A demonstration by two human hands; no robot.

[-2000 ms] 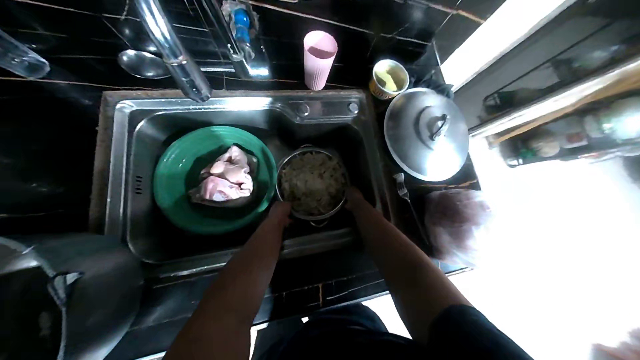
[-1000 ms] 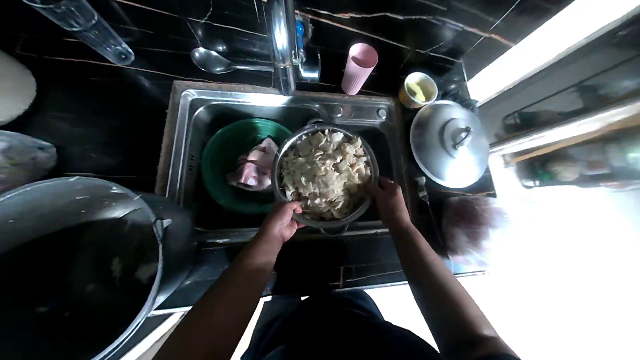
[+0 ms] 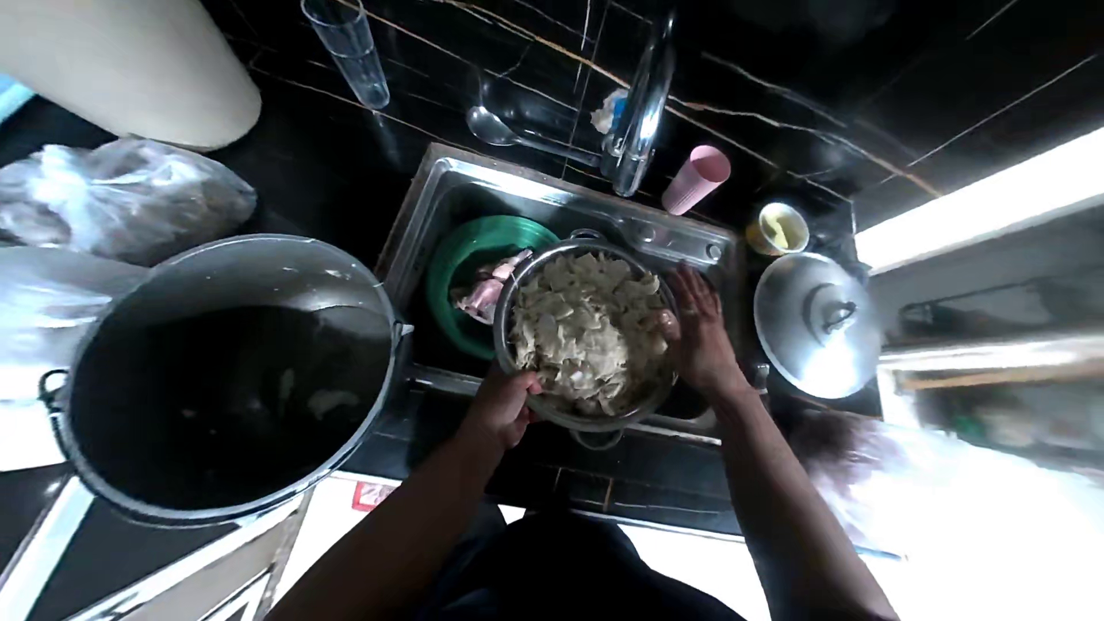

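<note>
A round metal pot (image 3: pixel 595 423) full of pale, flat food pieces (image 3: pixel 586 332) is held over the right part of the sink. My left hand (image 3: pixel 507 404) grips its lower left rim, thumb on top. My right hand (image 3: pixel 700 332) lies against the pot's right side with the fingers stretched out and fairly straight. Behind the pot's left side, a green plastic basin (image 3: pixel 450 302) sits in the sink with raw meat (image 3: pixel 487 287) in it, partly covered by the pot.
A large metal pot (image 3: pixel 379 302) with dark liquid stands left of the steel sink (image 3: pixel 418 203), near plastic bags (image 3: pixel 129 194). Behind are a faucet (image 3: pixel 642 112), a ladle (image 3: pixel 493 127), a glass (image 3: pixel 352 56) and a pink cup (image 3: pixel 697 177). A metal lid (image 3: pixel 798 332) lies right.
The pot of pale pieces has come up out of the sink, where both hands held it low. The right hand's fingers are now stretched along its side. The view has shifted left.
</note>
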